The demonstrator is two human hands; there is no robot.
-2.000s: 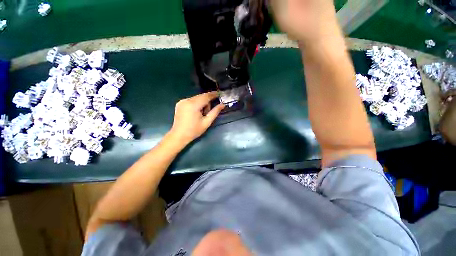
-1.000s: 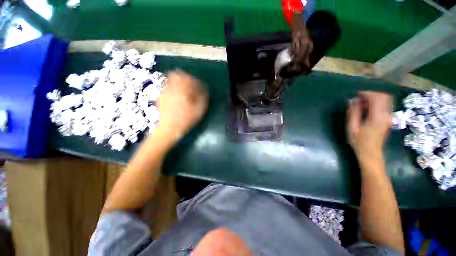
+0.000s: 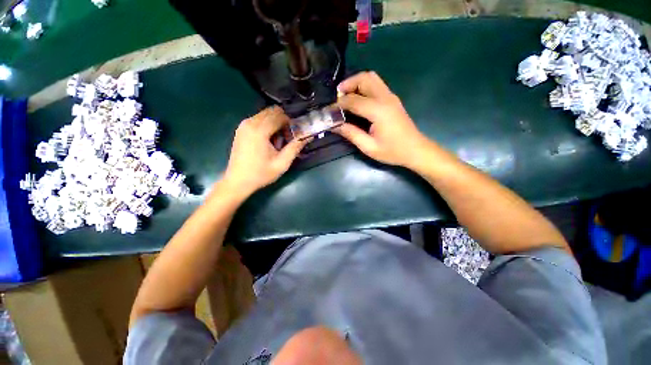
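Note:
The hand press [image 3: 296,57] stands at the bench centre, its ram [image 3: 298,64] just behind the fixture [image 3: 318,122]. The fixture is a small shiny metal block; white glints show in its seat and a small white piece shows at its front edge. My left hand [image 3: 260,151] is at the fixture's left end, thumb and fingers bent around it. My right hand [image 3: 382,122] is at its right end, with a small white spot by the index fingertip. The fingers hide what they touch; I cannot tell whether either hand holds a module.
A large left pile of white modules [image 3: 107,160] lies beside the blue bin [image 3: 16,192]. The right pile of modules [image 3: 596,78] is at the far right. The green conveyor runs behind a pale rail [image 3: 457,10]. A parts box [image 3: 464,253] and cardboard boxes [image 3: 86,306] are below the bench.
Both hands have come in from the two piles to the fixture, the left moving right and the right moving left. The camera view has shifted, and the red grip appears lower, beside the press.

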